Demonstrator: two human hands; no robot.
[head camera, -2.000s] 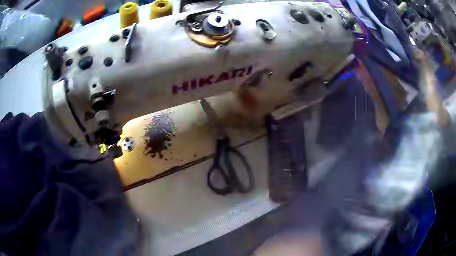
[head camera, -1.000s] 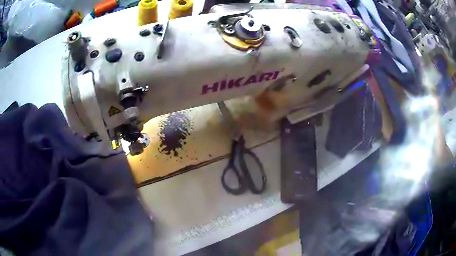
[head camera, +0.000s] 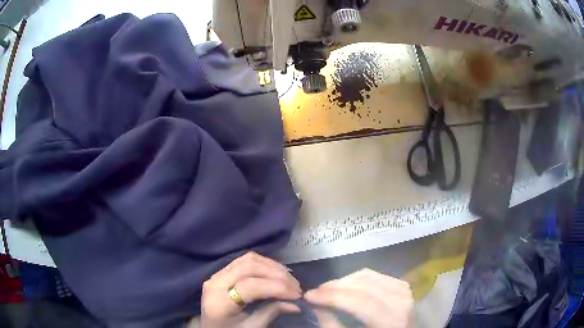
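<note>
A large dark navy garment part (head camera: 166, 154) lies in folds over the left of the table, its edge reaching the presser foot area (head camera: 264, 78) of the white HIKARI sewing machine (head camera: 410, 19). My left hand (head camera: 251, 291), with a gold ring, pinches dark cloth (head camera: 300, 315) at the table's front edge. My right hand (head camera: 362, 301) pinches the same cloth, its fingertips meeting the left ones. The lower parts of both hands are cut off by the frame's bottom edge. Whether this cloth joins the large garment part I cannot tell.
Black scissors (head camera: 435, 150) lie on the table right of the needle area. A dark flat strip (head camera: 496, 160) and a smaller dark piece (head camera: 544, 141) lie further right. Blue-grey cloth (head camera: 512, 278) hangs at the lower right. The machine bed has a dark stain (head camera: 356, 75).
The view has shifted left and down, so the garment shows more fully and the machine sits higher. Both hands now show together at the bottom, holding dark cloth; earlier a blurred hand showed at the bottom.
</note>
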